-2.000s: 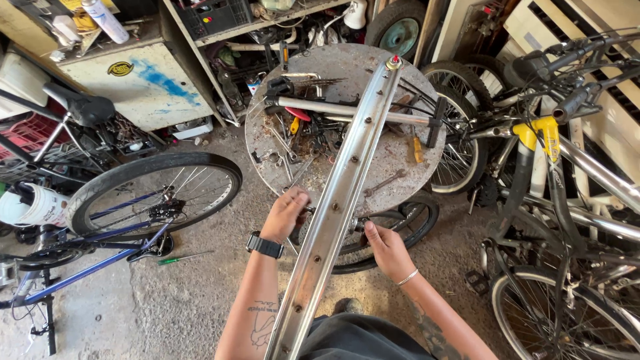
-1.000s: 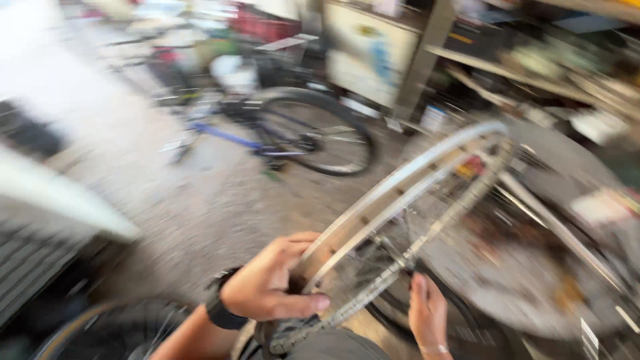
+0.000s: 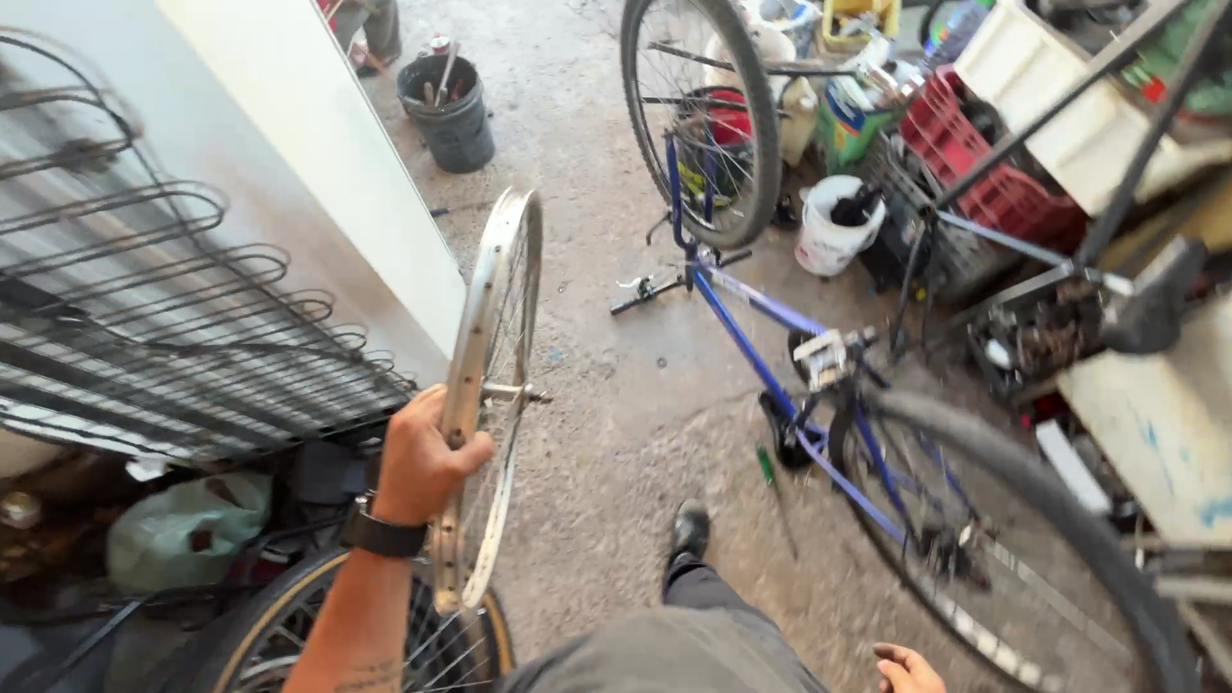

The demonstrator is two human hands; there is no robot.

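My left hand [image 3: 428,457] grips the rim of a bare metal bicycle wheel [image 3: 467,385], which has no tyre on it and stands nearly upright, edge toward me. Its spokes and hub [image 3: 515,392] show to the right of the hand. At the bottom right edge, my right hand [image 3: 905,669] shows only in part, low beside my body, with nothing visible in it. A blue bicycle [image 3: 741,332] lies on the floor ahead and to the right, one wheel raised.
Coiled metal tubing [image 3: 192,289] on the back of a white appliance [image 3: 385,192] rises at left. A tyred wheel [image 3: 260,616] lies below it. A black bucket [image 3: 448,125], a white bucket [image 3: 837,226], a red crate [image 3: 1001,164] and a green-handled screwdriver [image 3: 765,465] are on the floor.
The view has swung far left, away from the round table. My right hand has come off the wheel and dropped low; my left hand still holds the rim.
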